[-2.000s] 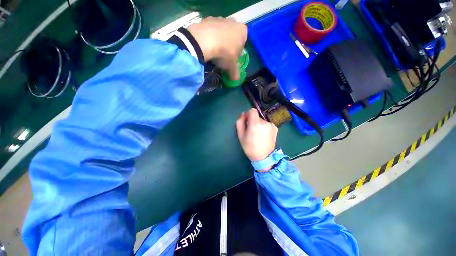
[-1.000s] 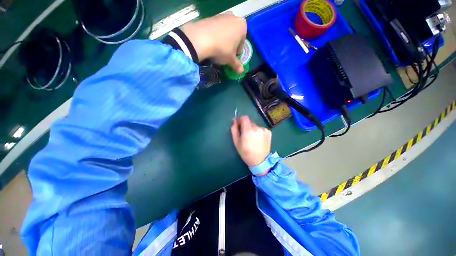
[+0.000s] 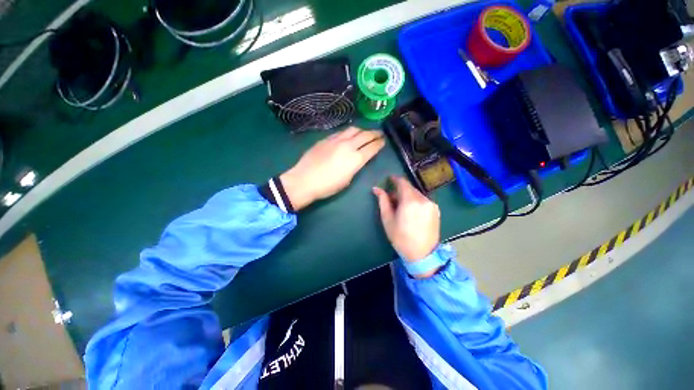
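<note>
My left hand [image 3: 331,169] lies palm down, low over the green mat, with fingers stretched toward the iron stand; nothing shows in it. My right hand [image 3: 411,221] is just in front of the stand with fingers bent together; a small dark spot shows at its fingertips, too blurred to name. The green solder wire spool [image 3: 378,85] stands upright beyond my left fingertips, untouched. The soldering iron [image 3: 462,160] rests in its black stand [image 3: 403,141], with the yellowish-brown sponge [image 3: 437,174] at the near end.
The black fume fan [image 3: 310,93] stands left of the spool. A blue tray [image 3: 434,68] holds a red tape roll [image 3: 487,44] and the dark soldering station [image 3: 559,107]. Headsets [image 3: 91,61] lie on the line behind. Cords hang off the right edge.
My left hand has let go of the spool and drawn back toward me onto the mat. My right hand moved off the stand; the thin pale strand at its fingertips no longer shows.
</note>
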